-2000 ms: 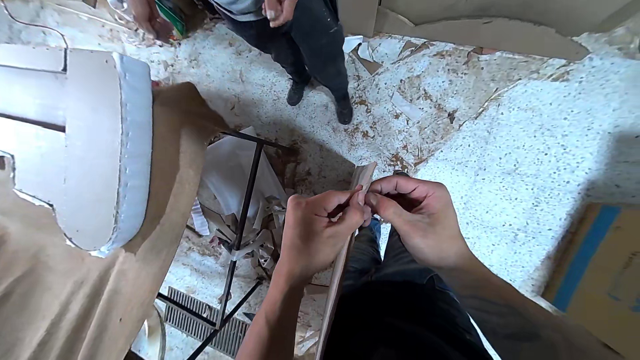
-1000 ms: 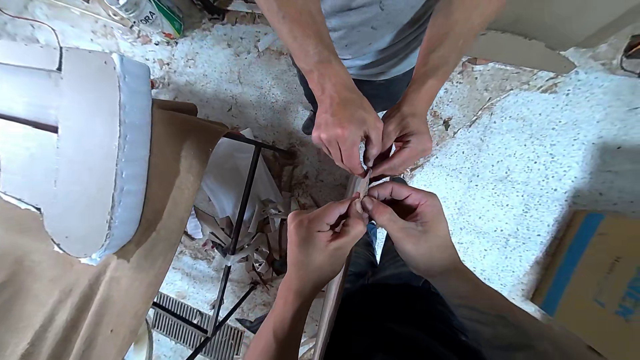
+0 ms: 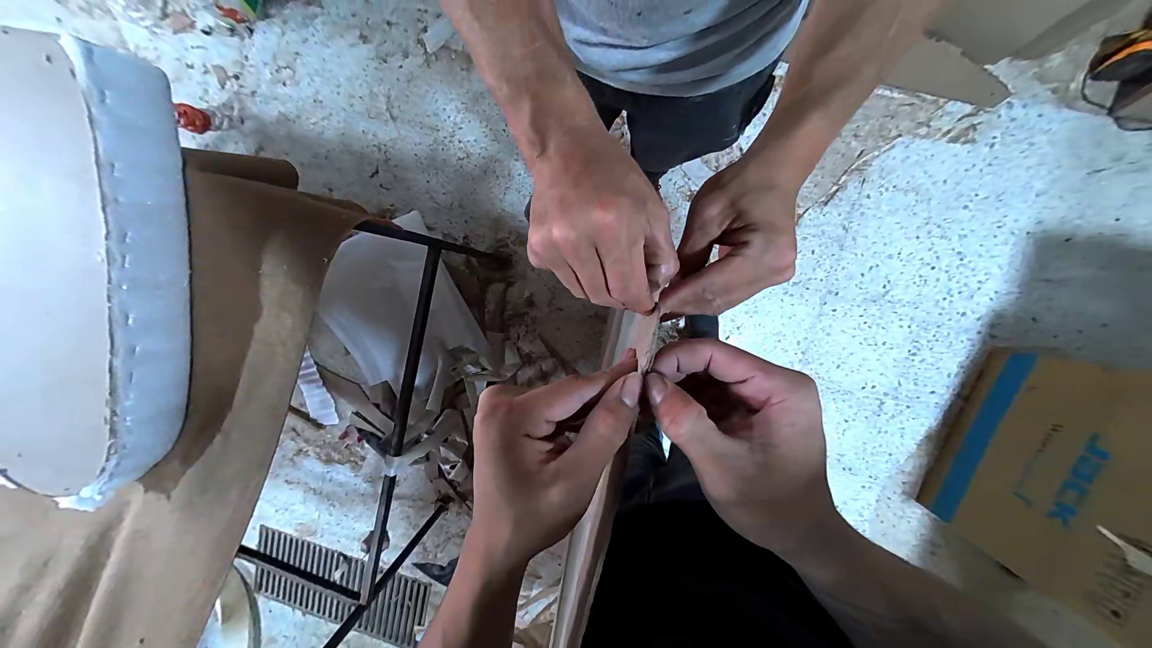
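A long, narrow light-brown strip (image 3: 587,565) runs from the bottom edge up between the hands; its material is not certain. My left hand (image 3: 553,450) pinches its edge between thumb and forefinger. Just to the right, my right hand (image 3: 742,432) pinches the same edge, its fingertips close to those of the left. Above them, a co-worker's two hands (image 3: 603,225) meet with their fingertips at the upper part of the strip (image 3: 646,335). What lies between the pinched fingertips is mostly hidden.
At left, a pale padded panel with a stitched edge (image 3: 148,270) lies on brown sheeting (image 3: 229,360). Beside it stand a black metal frame (image 3: 416,333), scraps and white sheet material (image 3: 387,292). A floor grate (image 3: 342,576) is below. A cardboard box (image 3: 1062,486) sits at right.
The co-worker stood back from the strip two seconds ago, then reached in; both of that person's hands are now at its upper part. My hands stay pinched on the edge.
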